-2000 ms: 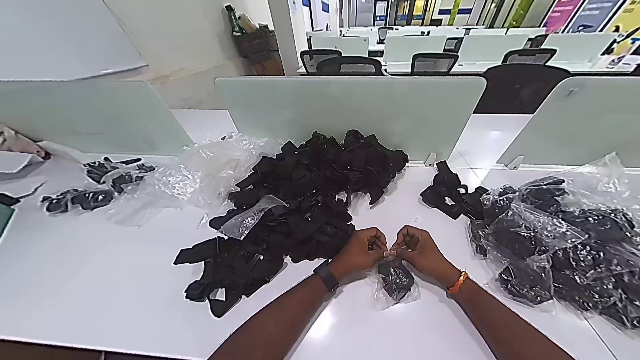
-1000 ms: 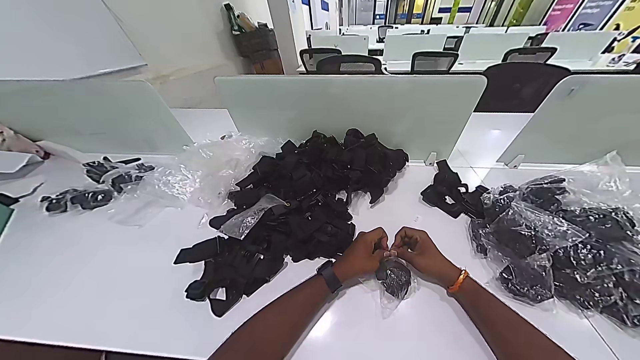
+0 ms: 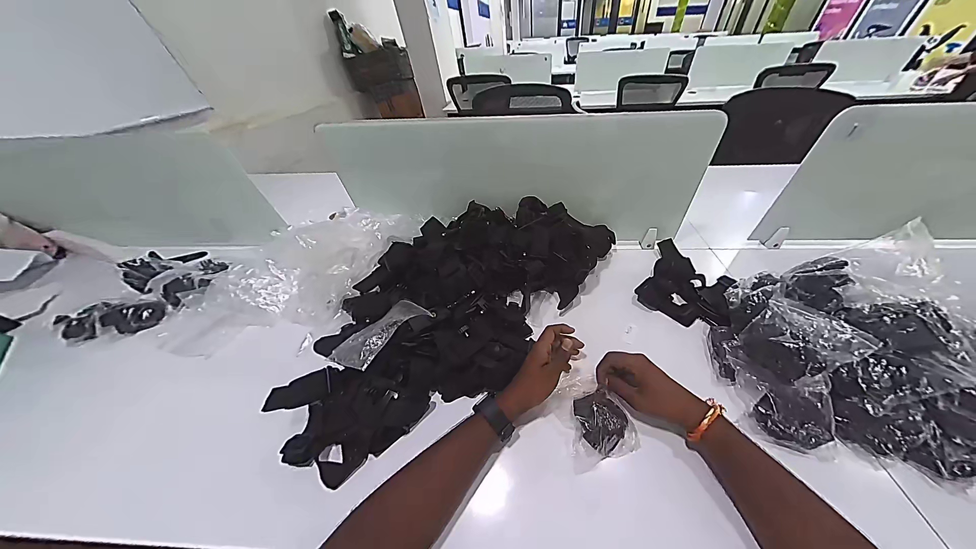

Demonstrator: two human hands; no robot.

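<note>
My right hand pinches the top of a small clear plastic bag with a folded black fabric item inside, at the middle front of the white table. My left hand, with a black watch at its wrist, is just left of the bag, raised and apart from it, its fingers partly curled and holding nothing that shows. Beside it lies a large heap of black fabric straps with a clear bag on top. To the right is a pile of black items in clear bags.
Loose black straps lie near the bagged pile. Crumpled clear bags and several bagged black items are on the left. A frosted divider runs behind the heap. Part of a person's arm shows at the far left edge.
My left hand has come away from the top of the bag, toward the left. The right hand still holds the bag's top.
</note>
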